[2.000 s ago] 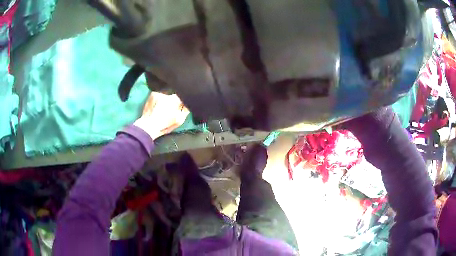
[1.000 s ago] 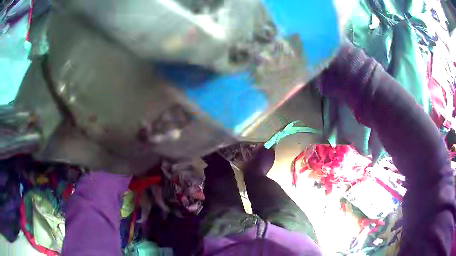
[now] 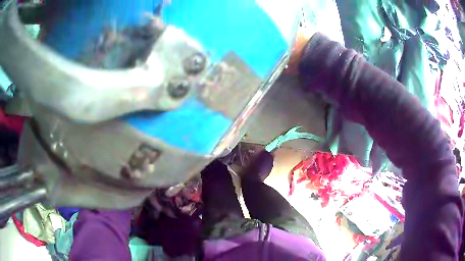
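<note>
The cloth cutting machine fills the upper left and centre, with a grey housing, blue bands and a pale curved handle with two screws. It hides most of the work. My right arm in a purple sleeve reaches up to the machine's right side. Only a sliver of my right hand shows at the cuff; its fingers are hidden behind the machine. My left sleeve shows at the lower left, and my left hand is hidden behind the housing. A thin green offcut strip lies at the table's edge.
The grey-brown table shows right of the machine. Green cloth pieces hang at the right. Red scraps and mixed scrap cloth lie below at the right. More scraps lie at the lower left. My legs are below the table edge.
The machine has moved left and turned, now showing its blue bands and handle. My left hand, visible two seconds ago on the green cloth, is now hidden. The green panel is covered or out of view.
</note>
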